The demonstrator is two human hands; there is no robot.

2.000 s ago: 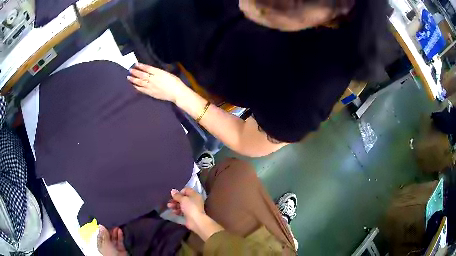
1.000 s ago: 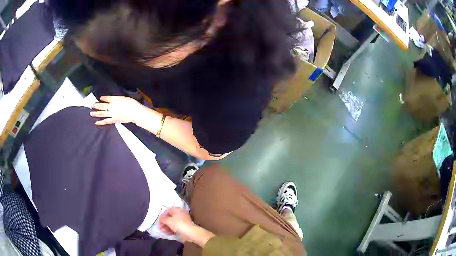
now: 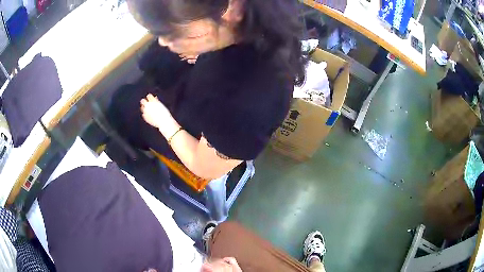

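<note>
A dark purple-black cloth panel (image 3: pixel 106 218) with a curved edge lies over white sheets (image 3: pixel 154 199) at the lower left, slightly rumpled at its top. My right hand (image 3: pixel 222 265) is cut off by the bottom edge, beside the sheets' lower right corner; whether it holds anything is hidden. A sliver of skin at the bottom edge, on the panel, may be a fingertip of my left hand (image 3: pixel 150 270); the rest is out of the picture.
A person in black (image 3: pixel 239 101) sits on an orange-slatted stool (image 3: pixel 183 172) beside the panel. Another dark piece (image 3: pixel 33 95) lies on the white sewing table (image 3: pixel 79 48). An open carton (image 3: pixel 305 127) stands on the green floor behind the person.
The other person's hand has left the panel and drawn back to their body. The view has shifted, showing more table and carton. My hands now sit lower, mostly cut off.
</note>
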